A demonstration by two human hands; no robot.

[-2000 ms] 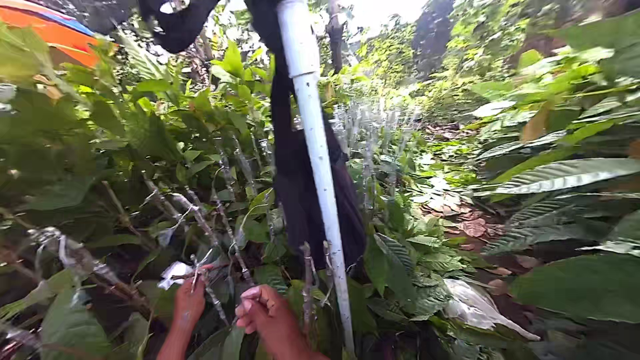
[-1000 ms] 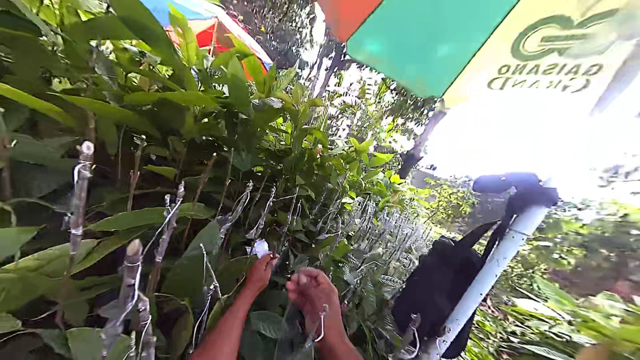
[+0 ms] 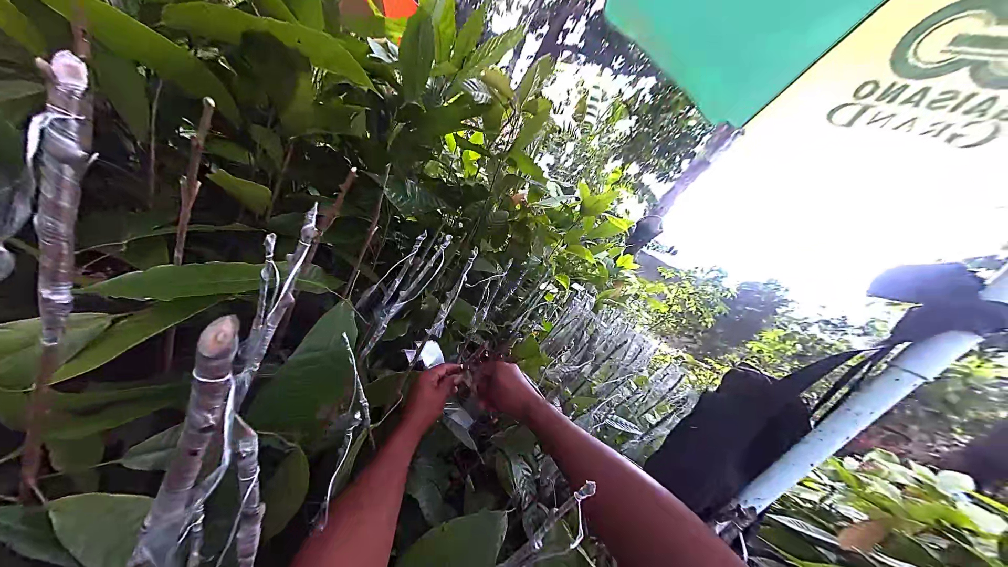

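Note:
Both of my arms reach forward among leafy seedlings. My left hand [image 3: 435, 387] has its fingers drawn together beside a thin stem, and a small white piece [image 3: 426, 353] of film or paper shows just above it. Close on its right is my right hand [image 3: 502, 386], fingers bent in at the same stem [image 3: 470, 364]; leaves and blur hide what either hand holds. Around them stand cut stems wrapped in clear plastic film, a thick one [image 3: 206, 394] at lower left and another [image 3: 61, 197] at far left.
A pale pole [image 3: 890, 413] slants at the right with a black bag [image 3: 736, 441] hanging by it. A green and pale yellow umbrella [image 3: 693, 47] spreads overhead. Rows of wrapped stems [image 3: 602, 346] run back at centre right. Broad leaves [image 3: 189, 281] crowd the left.
The view has swung and tilted strongly. My right hand, apart from the left one a second ago, is now close beside it at the stem.

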